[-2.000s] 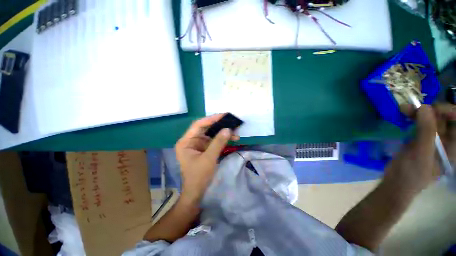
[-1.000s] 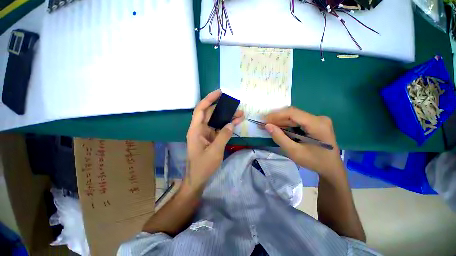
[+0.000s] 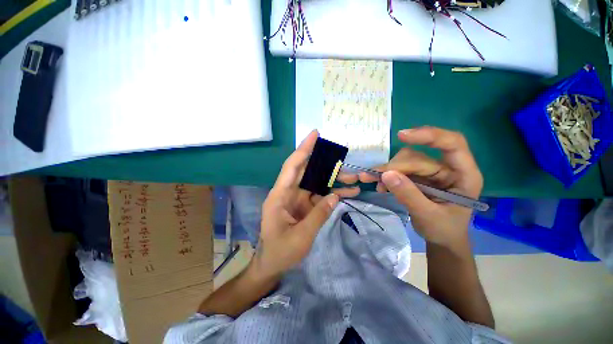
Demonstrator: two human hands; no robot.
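Observation:
My left hand (image 3: 290,215) holds a small black rectangular module (image 3: 322,166) between thumb and fingers, its flat face towards me. A pale yellow adhesive strip (image 3: 335,173) lies along the module's right edge. A thin dark lead (image 3: 363,213) hangs from its lower side. My right hand (image 3: 430,181) holds slim metal tweezers (image 3: 437,193), their tips at the strip. The white liner sheet (image 3: 309,101) with rows of pale yellow pieces lies on the green bench just beyond my hands.
A black housing (image 3: 35,97) lies far left beside a white foam board (image 3: 168,80). Another foam board (image 3: 497,48) bears modules with wires. A blue bin (image 3: 538,121) of cream strips stands right. One loose strip (image 3: 466,69) lies near the foam. A cardboard box (image 3: 161,255) is below left.
The right hand has come from the blue bin to the module with the tweezers. A pale yellow strip now shows on the module's edge. The left hand has moved slightly right.

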